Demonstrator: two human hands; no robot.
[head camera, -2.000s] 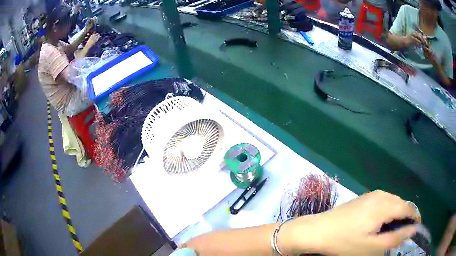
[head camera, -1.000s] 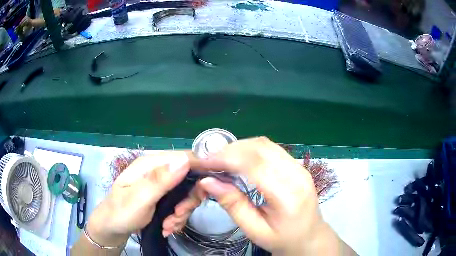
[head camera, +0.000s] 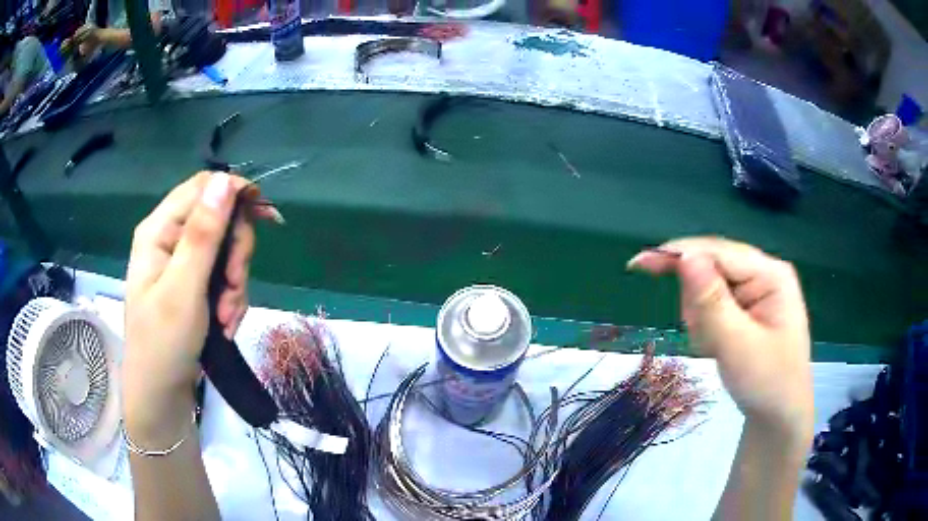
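My left hand (head camera: 193, 275) is raised at the left and grips a curved black sleeve (head camera: 236, 382) upright. A pale end piece (head camera: 315, 438) sticks out of the sleeve's lower end. My right hand (head camera: 748, 315) is raised at the right, well apart from the left. Its thumb and fingers pinch a thin dark lead wire (head camera: 663, 251); only a short bit of it shows. Whether the wire runs to the sleeve cannot be seen.
A blue-and-silver can (head camera: 480, 351) stands between the hands, with metal bands (head camera: 392, 448) around it. Wire bundles (head camera: 621, 427) lie on both sides. A fan (head camera: 71, 377) is at left, black sleeves (head camera: 860, 448) at right. The green belt (head camera: 407, 234) carries black arcs (head camera: 90, 151).
The view has swung right since the earliest frame. My hands were together in front of the can and are now wide apart and higher; the black sleeve stays in my left hand.
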